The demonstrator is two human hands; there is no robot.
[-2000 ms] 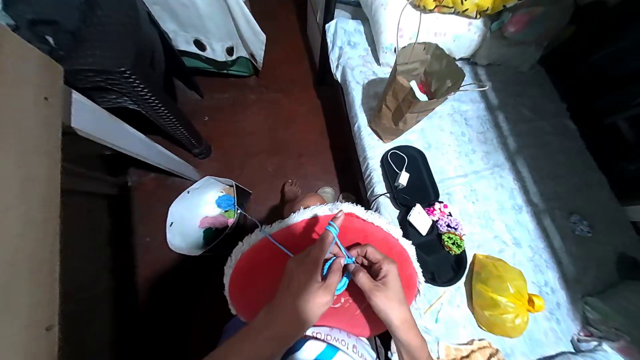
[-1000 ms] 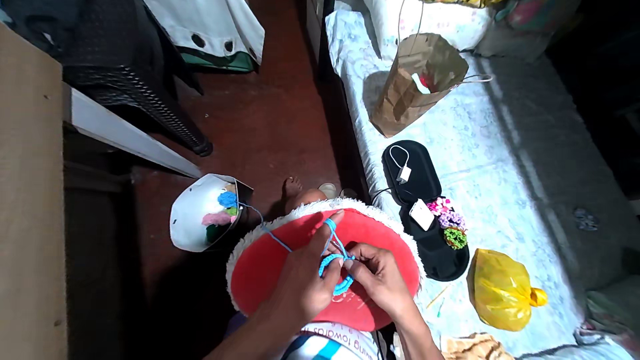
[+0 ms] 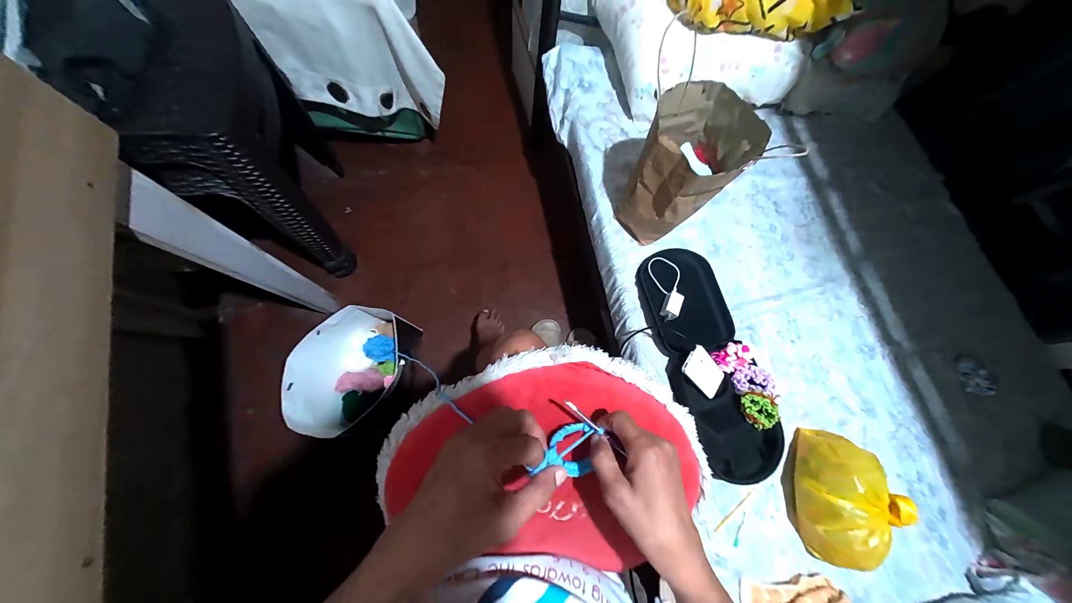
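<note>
A ring of blue crochet yarn [image 3: 578, 467] lies between my hands above a red cushion with a white fluffy edge [image 3: 502, 400]. My left hand [image 3: 494, 477] pinches the ring's left side. My right hand [image 3: 632, 465] grips a thin crochet hook [image 3: 579, 414] at the ring's upper right, its tip pointing up and left. A blue strand runs from my left hand over the cushion's edge to a blue yarn ball [image 3: 379, 347] in a white container [image 3: 314, 381] with pink and green yarn. The yarn's path behind my left fingers is hidden.
On the bed at right are an open black case [image 3: 682, 322] with crocheted flowers [image 3: 745, 377], a brown paper bag [image 3: 662, 184] and a knotted yellow plastic bag [image 3: 842, 498]. A black woven stool [image 3: 251, 176] stands at left. A bare foot [image 3: 488, 325] shows beyond the cushion.
My left index finger, raised with yarn looped over it before, is now lowered and bent. The hook shows plainly now, and the hands sit a little farther apart around the ring.
</note>
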